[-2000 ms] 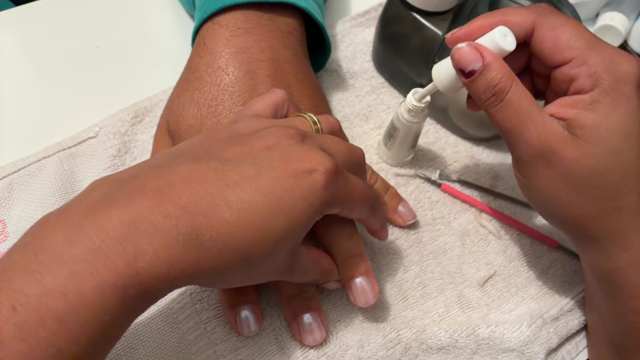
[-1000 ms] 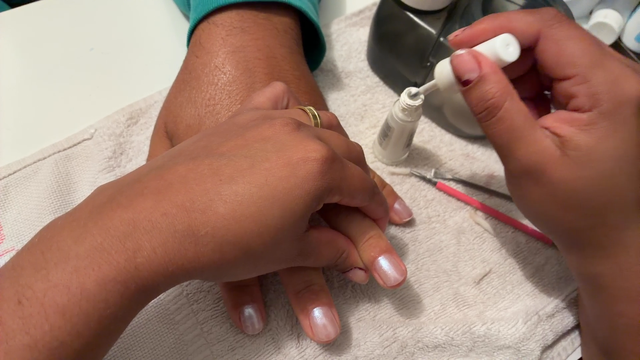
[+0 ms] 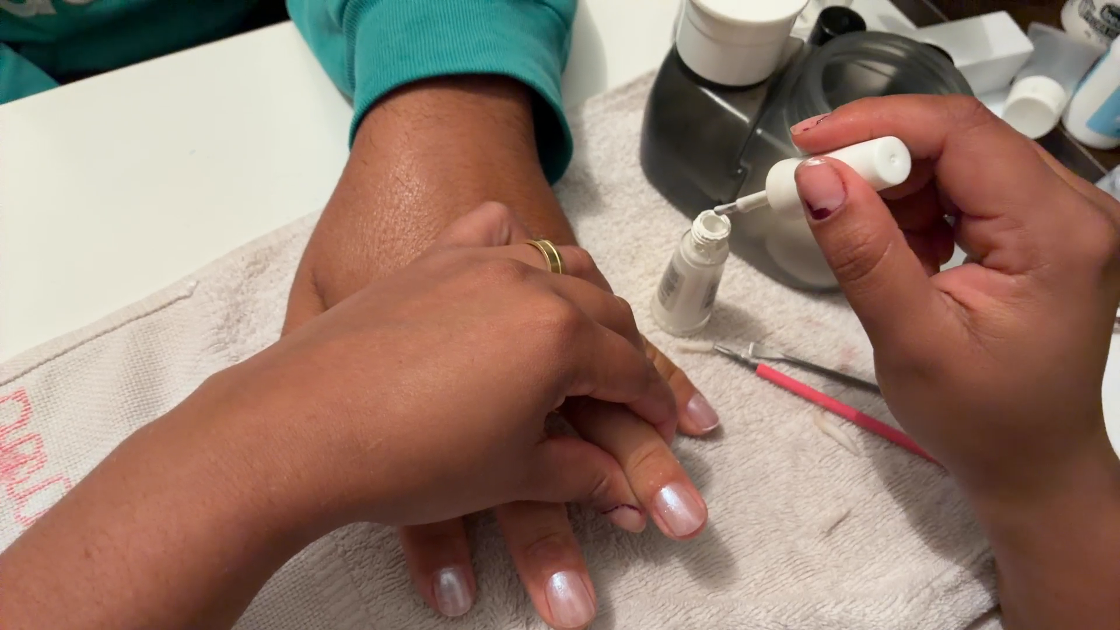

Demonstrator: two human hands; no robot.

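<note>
My left hand (image 3: 490,350), with a gold ring, lies over another person's hand (image 3: 411,201) and holds one of its fingers (image 3: 647,464) between thumb and fingers. Several nails of that hand have a shiny pale coat. My right hand (image 3: 962,245) grips the white cap (image 3: 840,175) of a nail polish brush. The brush tip (image 3: 728,207) is at the mouth of an upright nail polish bottle (image 3: 689,284) on the towel (image 3: 787,534). Below the bottle lie a pink-handled nail tool (image 3: 840,411) and a metal tool (image 3: 814,366), both partly behind my right hand.
A dark translucent container (image 3: 700,131) with a white lid (image 3: 739,35) stands behind the bottle. Farther right are a white box (image 3: 980,48), a white-capped bottle (image 3: 1034,105) and other bottles. The white table (image 3: 157,175) shows at left, beside a teal sleeve (image 3: 455,44).
The brush has come up out of the bottle's neck to its mouth. My left thumb and fingers have shifted their hold, and the held finger is now raised and apart from the finger beside it.
</note>
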